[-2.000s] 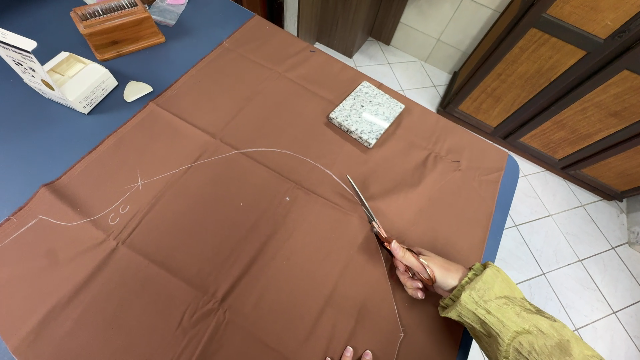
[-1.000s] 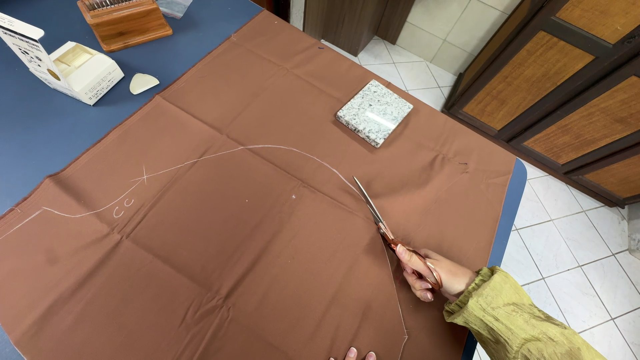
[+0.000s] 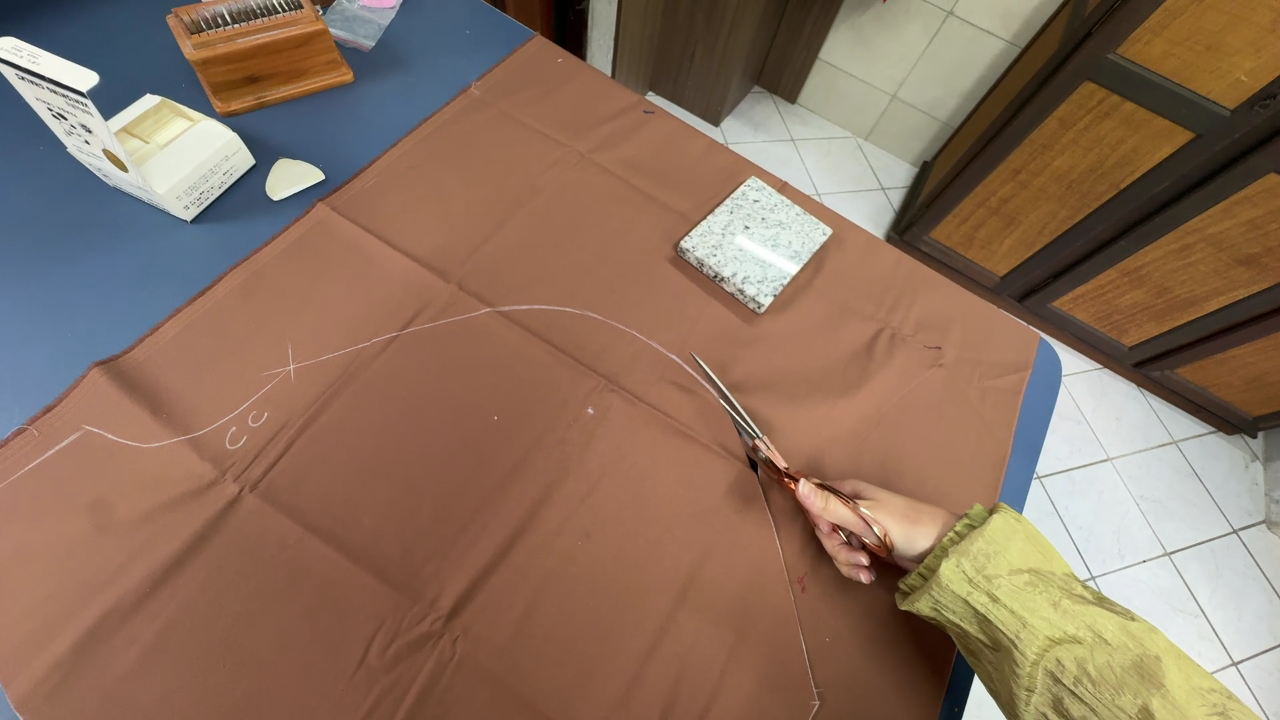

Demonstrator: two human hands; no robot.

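Observation:
My right hand (image 3: 865,525), in a green sleeve, is closed around the copper-coloured handles of fabric scissors (image 3: 765,450). Their blades lie at the white chalk curve drawn on a large brown cloth (image 3: 380,520), pointing up and left. Behind the blades a cut runs along the line toward the lower chalk corner, with a small dark gap by the pivot. A speckled granite tile (image 3: 755,244) rests flat on the cloth above the scissors. Chalk letters and a cross mark the cloth at left. My left hand is out of the frame.
On the blue table (image 3: 60,290) at upper left are an open white cardboard box (image 3: 195,165), a piece of tailor's chalk (image 3: 294,178), a wooden rack (image 3: 270,65) with thin metal pieces and a plastic bag (image 3: 360,22). Dark wooden cabinet doors (image 3: 1100,190) stand beyond the table's right side.
The fingertips of my left hand, seen at the bottom edge before, are out of view now. My right hand still holds the scissors at nearly the same part of the curve.

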